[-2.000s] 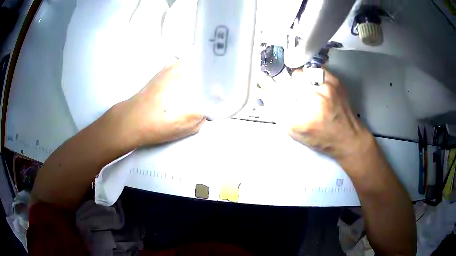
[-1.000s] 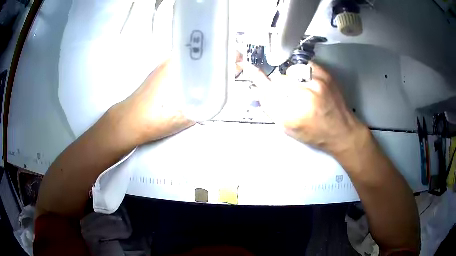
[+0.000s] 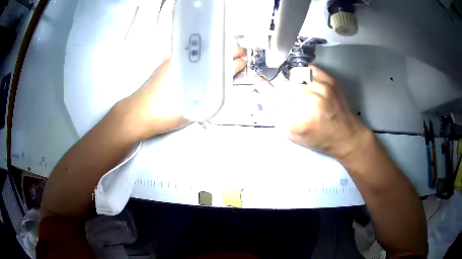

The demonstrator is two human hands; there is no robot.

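White fabric (image 3: 101,86) spreads over the left of the table, and a folded end (image 3: 115,189) hangs over the front edge. My left hand (image 3: 154,103) lies on it, partly hidden behind the long white lamp (image 3: 205,86); its fingertips show right of the lamp, beside the presser foot area (image 3: 258,59). My right hand (image 3: 319,111) is right of the foot, fingers bent and pointing toward it, under a dark metal attachment (image 3: 302,54). Strong glare hides what the fingertips touch, so I cannot tell whether either hand grips fabric.
The machine arm (image 3: 291,25) stands above the foot, with a cream ribbed knob (image 3: 344,23) at upper right. Dark tools and a thin blue stick (image 3: 429,157) lie at the table's right edge. Two small stickers (image 3: 232,198) sit on the front edge beside a printed ruler.
The lamp and machine head have shifted left in the picture. My left fingertips now show between lamp and foot, where the lamp and glare hid them before. My right hand stays near the foot.
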